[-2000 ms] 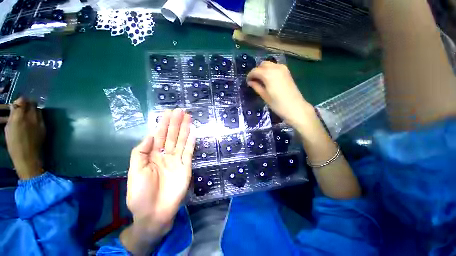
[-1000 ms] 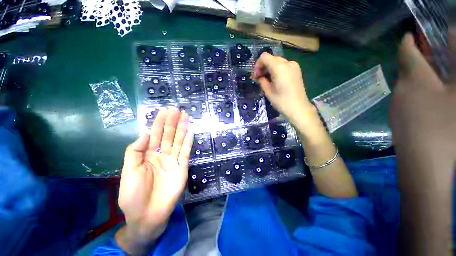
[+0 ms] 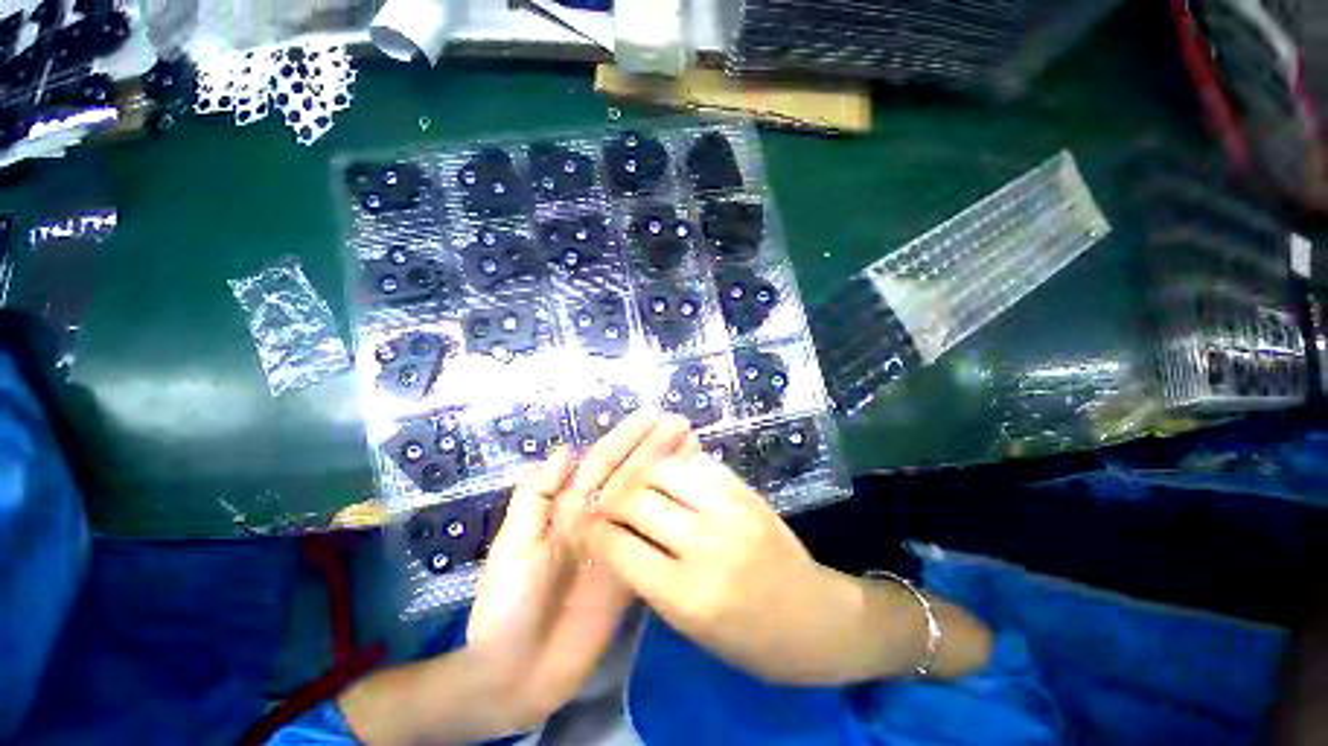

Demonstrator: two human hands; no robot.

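Note:
A clear blister tray (image 3: 405, 601) lies in front of me, with a black moulded part (image 3: 759, 381) in each pocket I can see. Most parts show small bright ring spots; two at the upper right show none. My left hand (image 3: 542, 605) is raised over the tray's near edge, palm turned inward. My right hand (image 3: 714, 561) is against it, its fingers lying across the left fingers and palm. The left palm is hidden, and I cannot see any small piece in either hand. The hands cover some near pockets.
A crinkled clear bag (image 3: 290, 327) lies left of the tray. A translucent strip (image 3: 998, 260) lies to the right, its near end over dark parts. Behind are a white punched sheet (image 3: 277, 85), a cardboard strip (image 3: 736, 99) and stacked trays (image 3: 888, 41). More filled trays (image 3: 1231, 343) stand far right.
My right hand has moved from the tray's upper right down to my left hand, which was open palm up and has turned inward. The neighbours' hands and arms have left the view.

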